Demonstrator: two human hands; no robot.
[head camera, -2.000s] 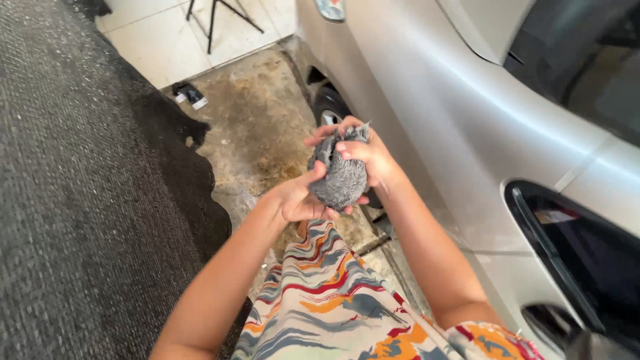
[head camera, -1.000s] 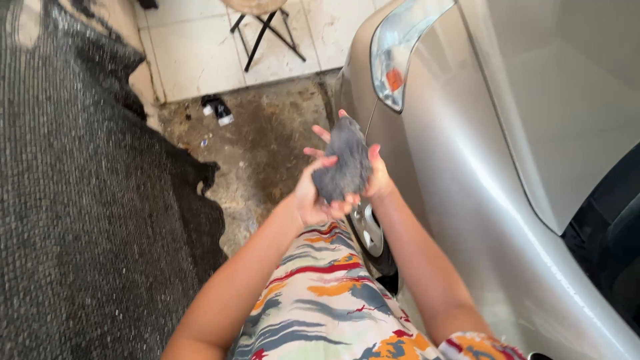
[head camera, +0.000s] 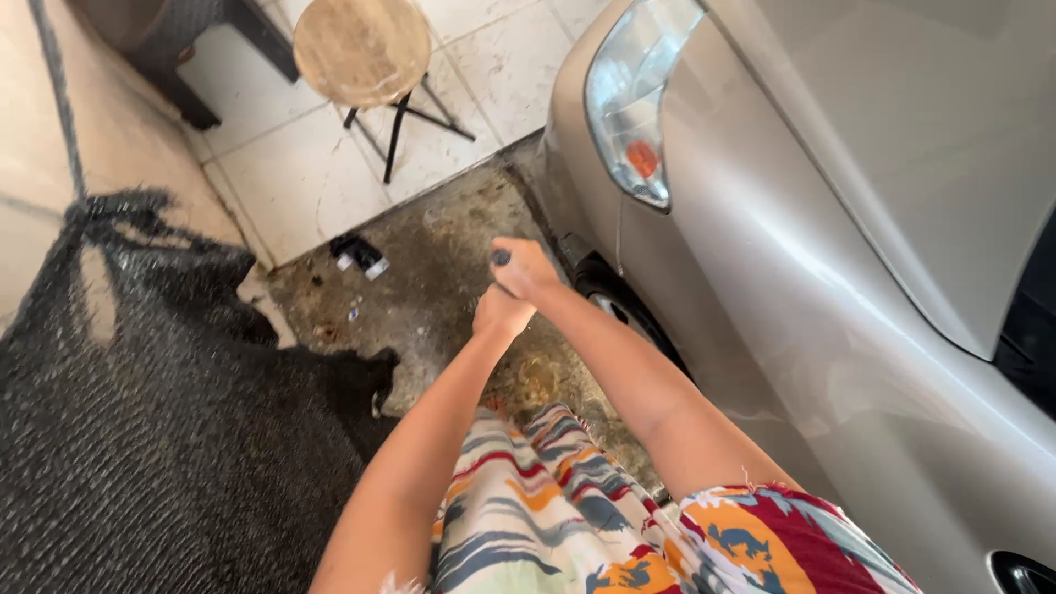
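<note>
A grey cloth (head camera: 500, 257) is bunched up in my two closed fists, and only a small dark end of it shows at the top of the right fist. My right hand (head camera: 523, 269) is above and against my left hand (head camera: 502, 312), both out in front of me over the concrete floor. The fingers of each hand are curled in, so most of the cloth is hidden. To the right of the hands stands the silver car (head camera: 742, 247), with its front wheel (head camera: 623, 309) close by.
Black mesh netting (head camera: 198, 429) hangs at the left beside a wall. A round wooden stool (head camera: 363, 49) and a dark plastic seat (head camera: 223, 41) stand on white tiles ahead. A small black item (head camera: 359, 254) lies on the concrete. The car's headlight (head camera: 639, 107) juts at the upper right.
The cloth was a loose wad between partly spread fingers; now both fists are closed tightly around it, one above the other. The view has shifted toward the car's front and the stool.
</note>
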